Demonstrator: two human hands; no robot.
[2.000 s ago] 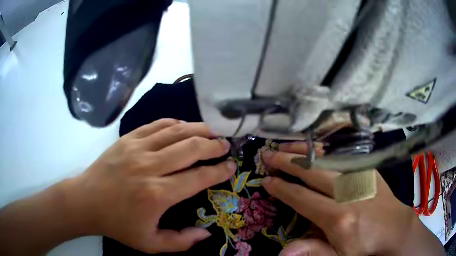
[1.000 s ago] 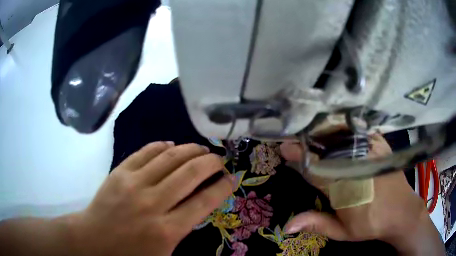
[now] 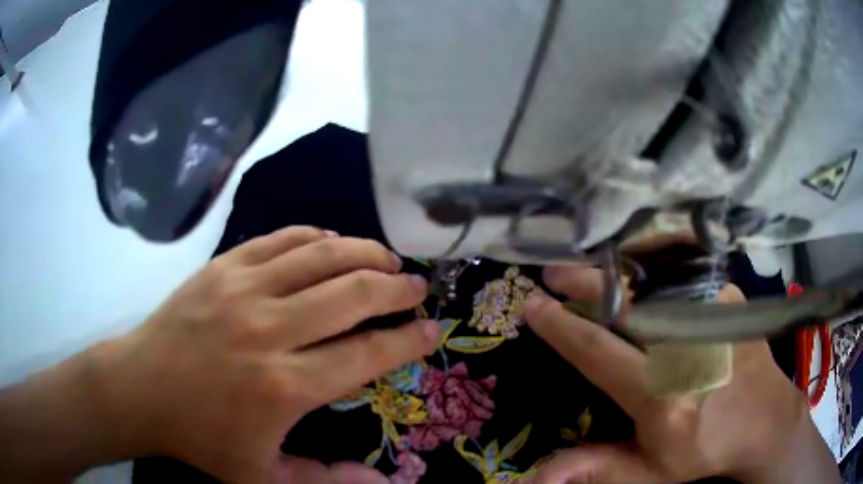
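Observation:
A black fabric panel (image 3: 303,189) lies under the sewing machine head (image 3: 454,104). It bears embroidered flowers (image 3: 454,405) in pink, yellow and tan with yellow-green leaves. My left hand (image 3: 284,350) lies flat on the panel, fingers slightly apart, fingertips just left of the presser foot (image 3: 449,282). My right hand (image 3: 653,388) rests on the panel at the right, its index fingertip at the tan flower (image 3: 503,302); the machine's lower parts hide some of it. Both hands are bare and press the cloth without a visible grip. The needle is too blurred to tell.
A dark hanging shape with a shiny grey end (image 3: 175,142), perhaps a lamp, is left of the machine head. Red scissors handles (image 3: 812,364) lie at the right beside patterned material (image 3: 847,378). The white table (image 3: 66,236) shows at the left.
The panel and its flowers have shifted slightly left. My left hand has moved up and flattened compared with one second ago. My right index finger now reaches to the tan flower.

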